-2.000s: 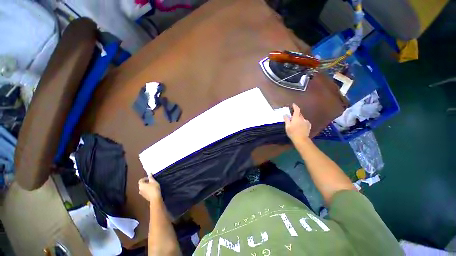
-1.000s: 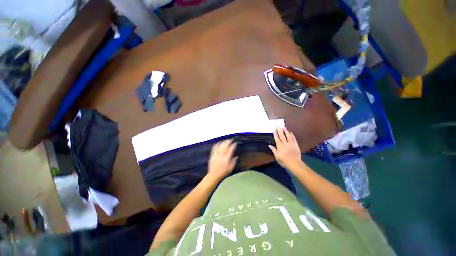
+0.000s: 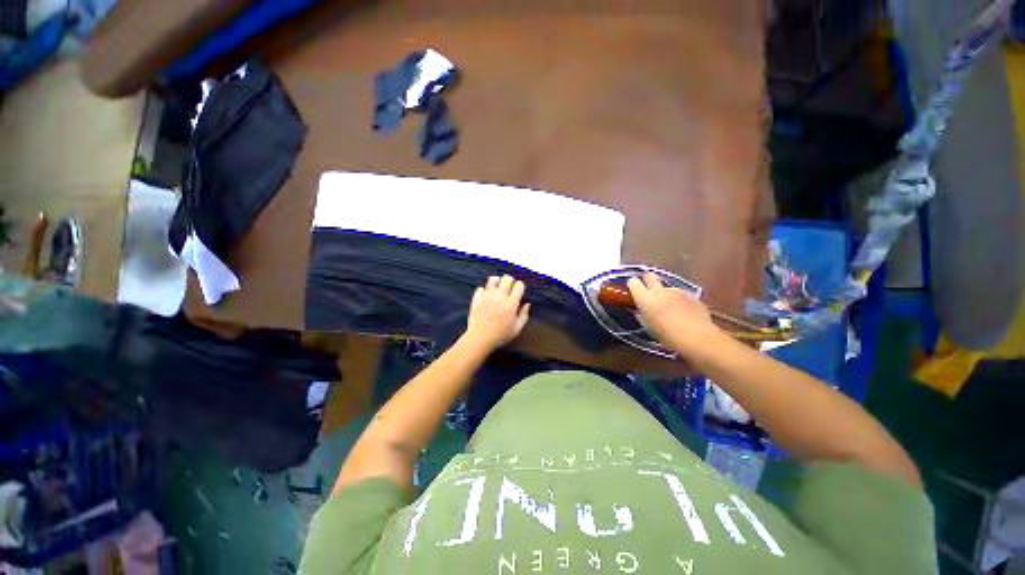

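A white interlining strip lies along the far edge of a black garment panel on the brown table. The steam iron sits at the right end of the panel, its tip at the strip's right end. My right hand grips the iron's orange-brown handle. My left hand rests on the black panel near its middle, fingers spread; it holds nothing. The part of the strip's right end by the iron is covered.
Small dark scraps, one with white, lie on the far side of the table. A pile of black pieces lies at the left. The iron hose runs up at the right, over a blue crate.
My right hand has left the cloth and taken hold of the iron, which has moved nearer, onto the panel's right end. My left hand stays on the black panel. The view has turned.
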